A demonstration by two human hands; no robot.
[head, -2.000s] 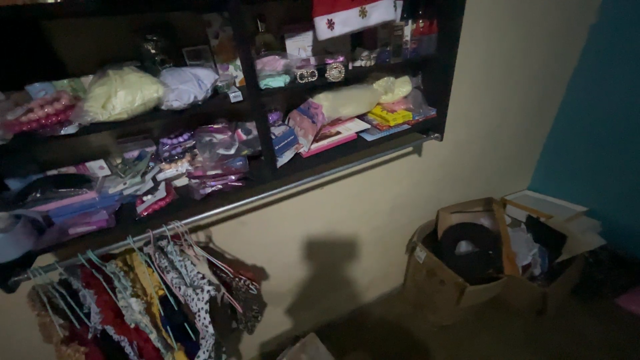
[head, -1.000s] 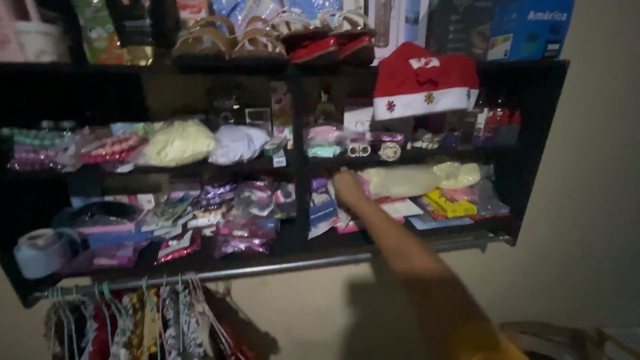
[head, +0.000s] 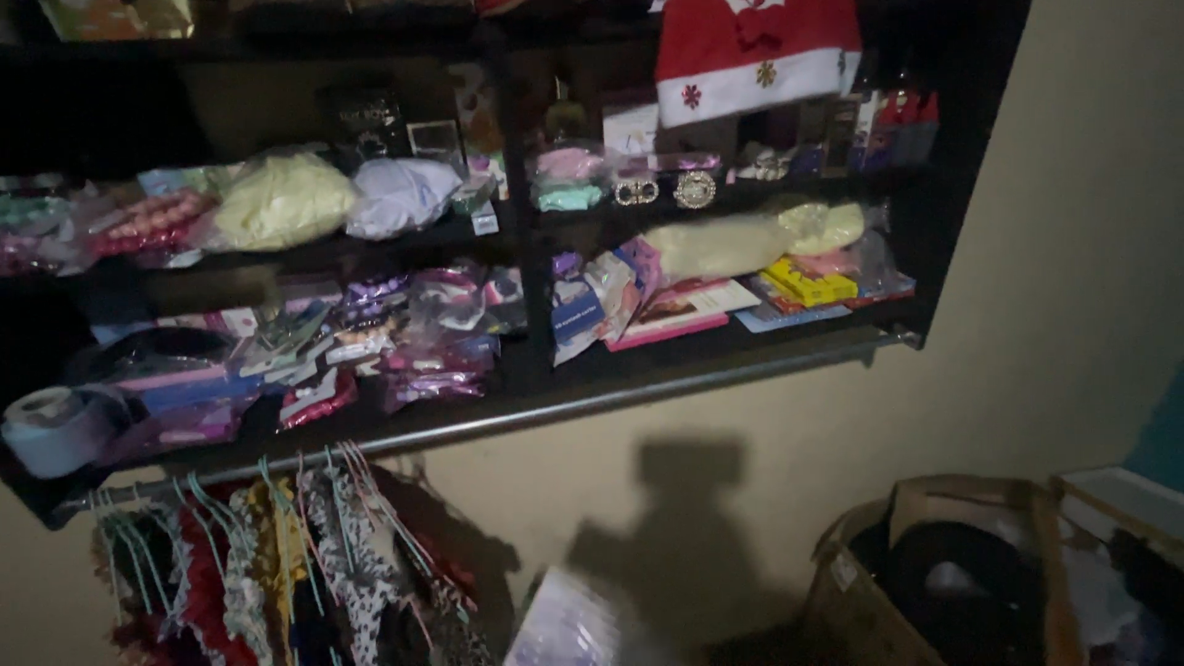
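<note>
Neither my left hand nor my right hand is in view. The dark wall shelf (head: 532, 305) carries bagged goods. On its middle level lie a pale yellow bagged bundle (head: 285, 203) and a light lavender one (head: 400, 196); to their right sit two rhinestone buckles (head: 694, 190). On the lower right are a long cream bag (head: 717, 246), a yellow packet (head: 810, 281) and a pink-edged flat box (head: 683, 313). A red and white Christmas hat (head: 758, 65) hangs over the shelf. At the bottom edge a blurred pale package (head: 562, 624) shows; what supports it is hidden.
A metal rail (head: 518, 418) runs under the shelf, with clothes on hangers (head: 277, 564) at its left. An open cardboard box (head: 869, 592) with dark contents stands at the lower right. A roll (head: 54, 430) sits at the shelf's left end.
One second ago an arm reached to the lower right shelf by the packets; it is out of view now. The view has tilted down, and the pale package has come in at the bottom.
</note>
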